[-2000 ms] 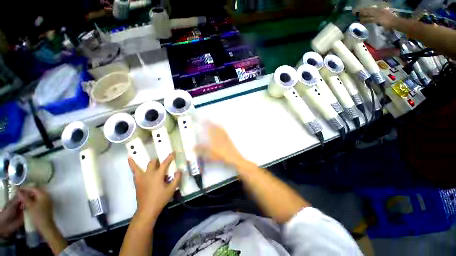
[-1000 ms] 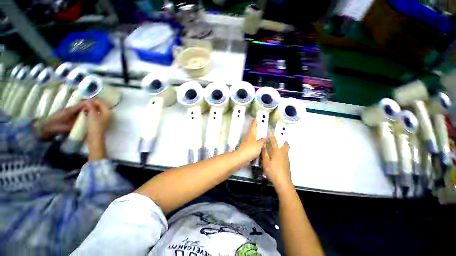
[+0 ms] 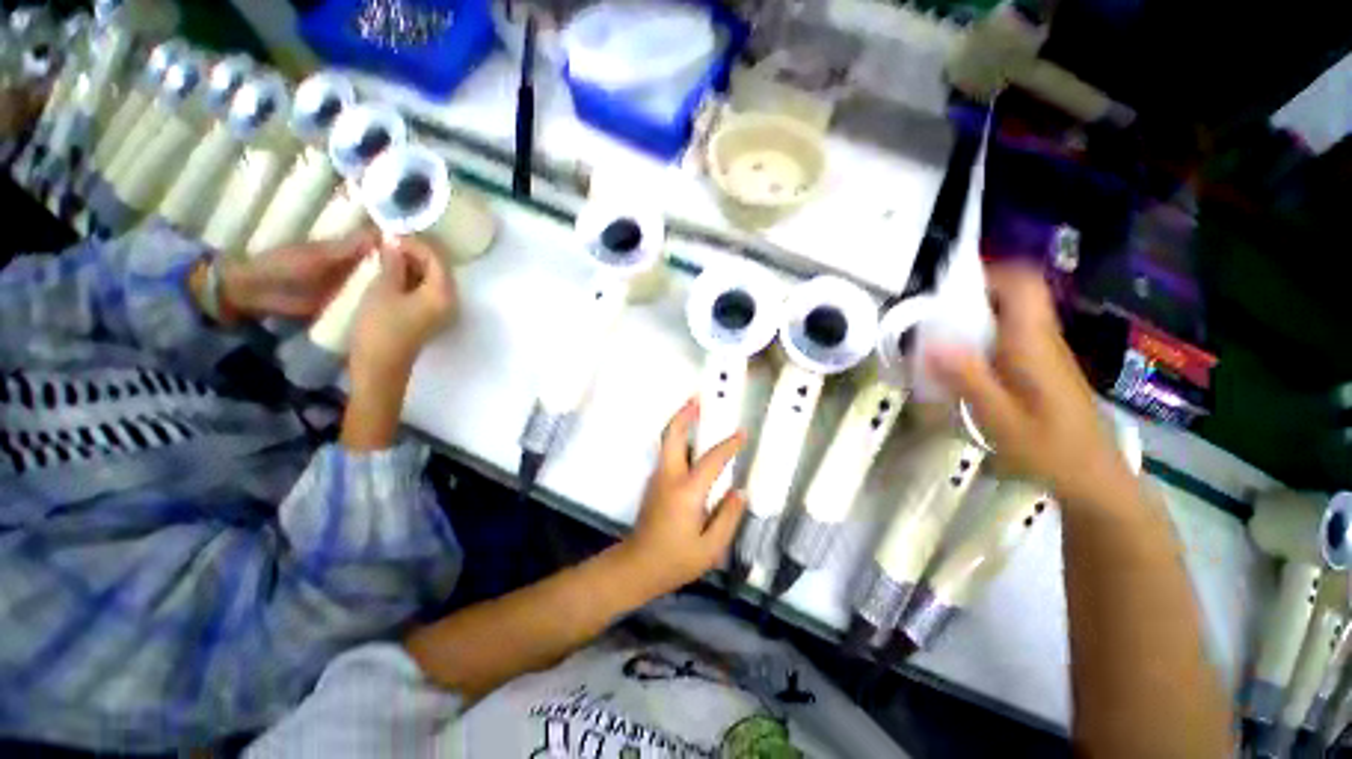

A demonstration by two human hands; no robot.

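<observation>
Several cream hair dryers with silver-ringed heads lie on the white work surface in front of me. My left hand point(image 3: 690, 504) is around the handle of one hair dryer point(image 3: 722, 389), which lies on the surface. My right hand point(image 3: 1023, 378) holds a white squeeze bottle point(image 3: 961, 297) with a long thin nozzle pointing up, above the heads of the dryers to the right. The hand and bottle partly hide those heads. Small dark dots show on the handles below the heads.
Another person's hands point(image 3: 389, 304), in blue plaid sleeves, hold a hair dryer at the left. More dryers point(image 3: 237, 178) stand in a row beyond. Blue bins point(image 3: 630, 126), a cream bowl point(image 3: 764, 166) and dark printed boxes point(image 3: 1164, 363) are behind. More dryers point(image 3: 1287, 630) lie far right.
The view has swung left. My left hand has moved from the dryers at the right of the group to one at its left. My right hand has left the dryers and now holds the raised bottle.
</observation>
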